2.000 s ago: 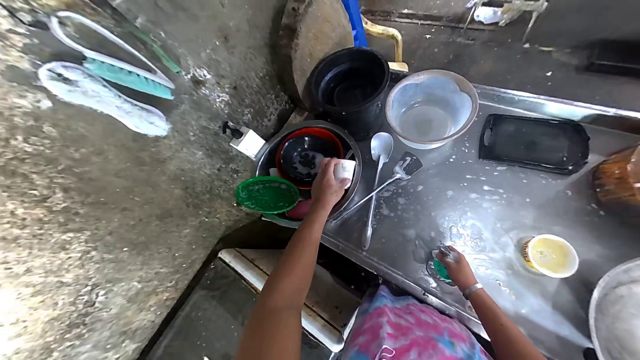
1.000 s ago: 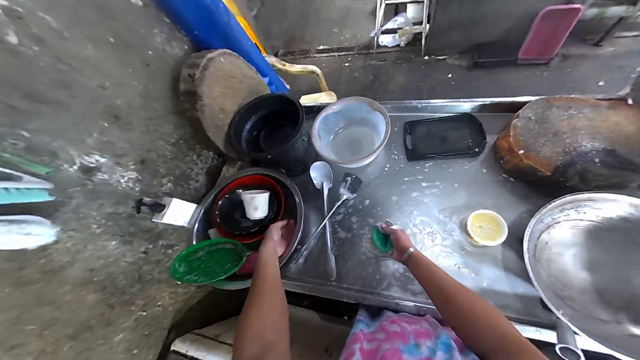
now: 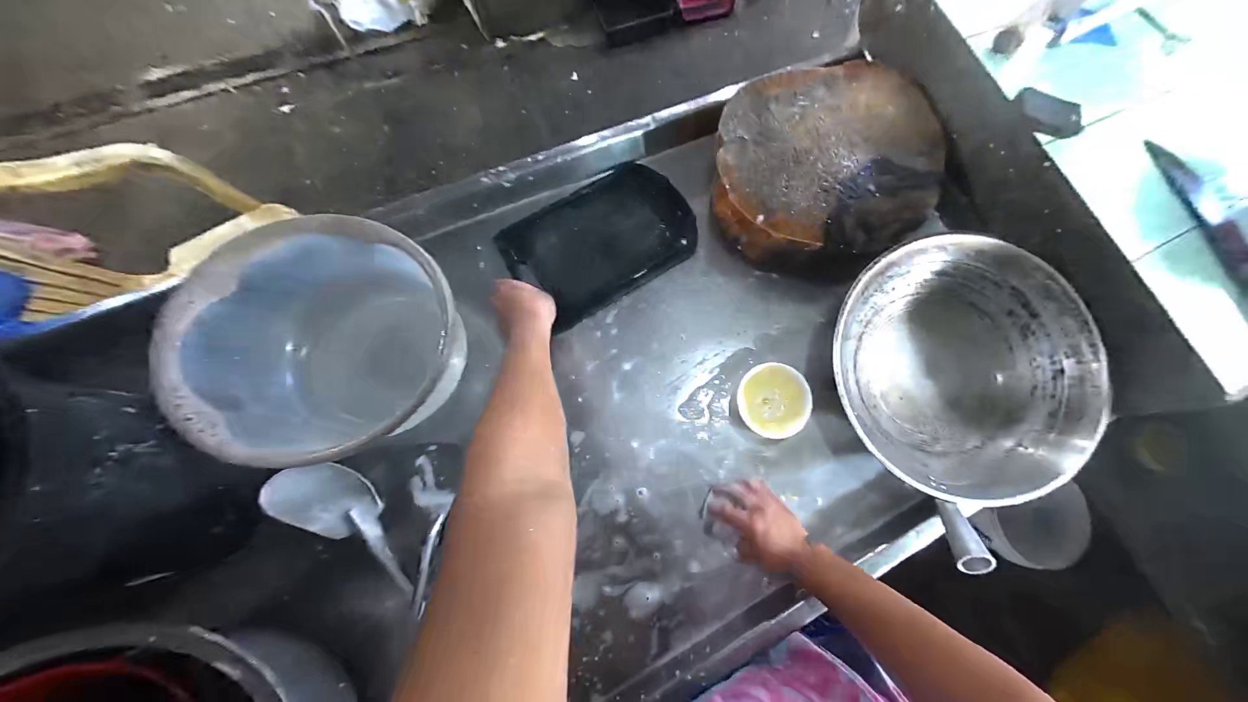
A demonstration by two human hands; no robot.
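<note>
My left hand [image 3: 524, 306] reaches to the near left corner of a black rectangular tray [image 3: 600, 244]; its fingertips are hidden, so its grip is unclear. On the wet steel counter lies my right hand [image 3: 760, 526], its fingers curled over a scouring pad [image 3: 721, 512], mostly covered. Beyond that hand stands a small white tub [image 3: 774, 401] of yellowish paste. A translucent basin [image 3: 312, 341] of cloudy water is left of my left forearm, with a large metal spoon [image 3: 322, 500] just below its rim.
A thick round wooden chopping block [image 3: 829, 156] rests at the back right. Nearer, a large metal pan [image 3: 972, 369] extends its handle [image 3: 965, 538] past the counter's front edge. A tub's rim [image 3: 146, 639] shows at lower left, and a yellowish plastic chair [image 3: 127, 166] stands behind the basin.
My left hand has left the tub of dishes, where the white cup was released earlier, and has moved right to the black tray. The view has swung right and closer.
</note>
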